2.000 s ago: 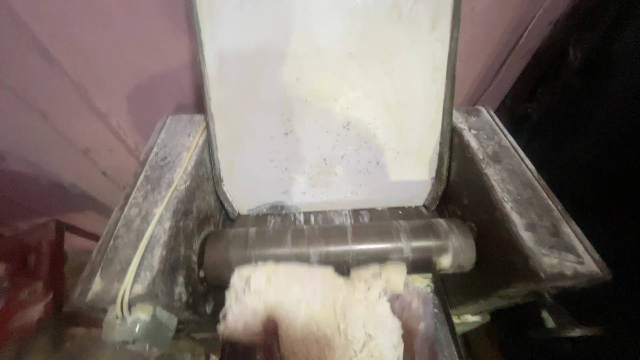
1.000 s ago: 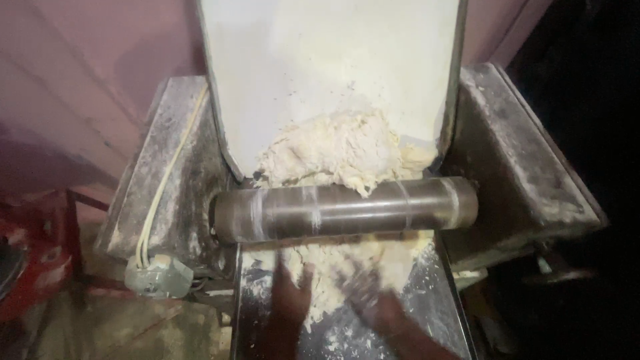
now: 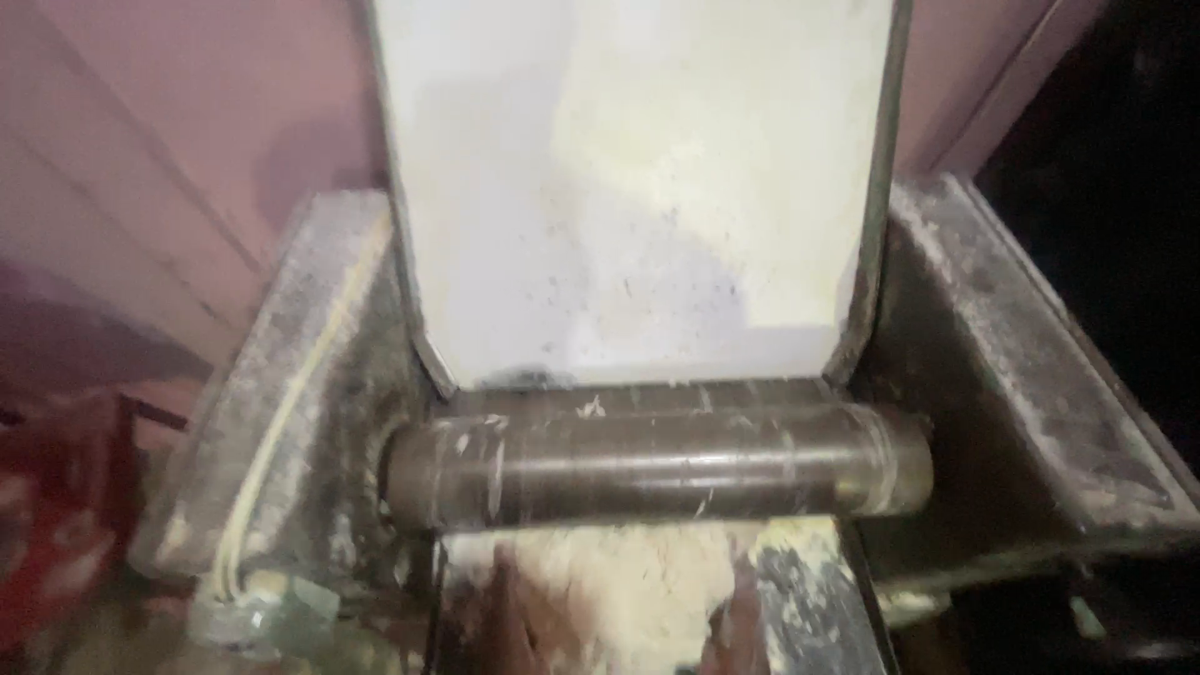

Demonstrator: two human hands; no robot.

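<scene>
Under the steel roller (image 3: 656,469) of a dough sheeting machine, a pale sheet of dough (image 3: 637,581) lies on the dark metal tray (image 3: 825,619). My left hand (image 3: 525,609) is at the left side of the dough, and my right hand (image 3: 741,623) is at its right side. Both are badly blurred and partly cut off by the bottom edge, so their fingers and grip cannot be made out. Above the roller rises a white sloping panel (image 3: 637,206) with dark specks. A few dough streaks mark the roller.
Floury metal side housings (image 3: 281,309), (image 3: 1031,356) flank the roller. A pale cable (image 3: 300,384) runs down the left one to a small box (image 3: 253,614). Something red (image 3: 66,525) stands at the lower left, and a pink wall (image 3: 187,122) is behind.
The dough mass that lay on the white panel behind the roller one second ago is gone from there. Dough now shows in front of the roller, between my hands.
</scene>
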